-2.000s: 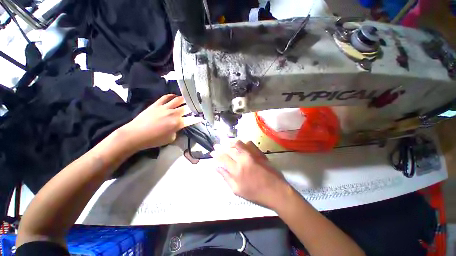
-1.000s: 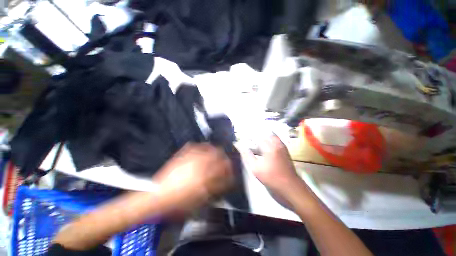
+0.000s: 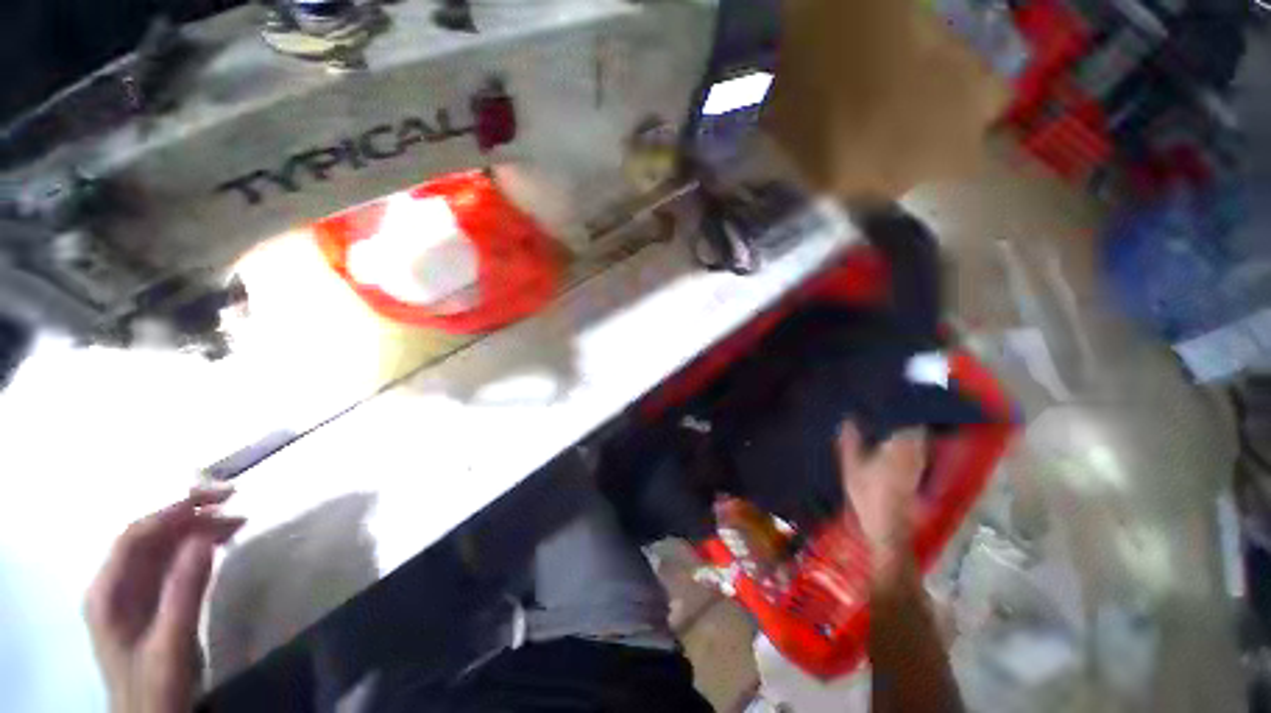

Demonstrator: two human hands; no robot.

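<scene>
My right hand (image 3: 884, 481) is over the red basket (image 3: 969, 481) at the lower right, at the edge of black fabric (image 3: 795, 418) lying in it; blur hides whether the fingers grip the fabric. My left hand (image 3: 165, 578) is raised at the lower left over the white table (image 3: 481, 460), fingers apart and slightly curled, with nothing in it. The off-white sewing machine (image 3: 404, 126) lettered "TYPICAL" runs across the upper left. Its needle area is blurred by glare.
A red-orange plastic bag (image 3: 523, 265) with white inside lies under the machine arm. A dark cable (image 3: 722, 237) is at the table's right end. A blurred brown object (image 3: 885, 98) stands at the upper right. Blue material (image 3: 1164, 272) and small scraps are on the floor at right.
The view has swung right, bringing the red basket into sight. My right hand has moved from the needle area to the basket. My left hand has come off the black garment pieces, now out of view.
</scene>
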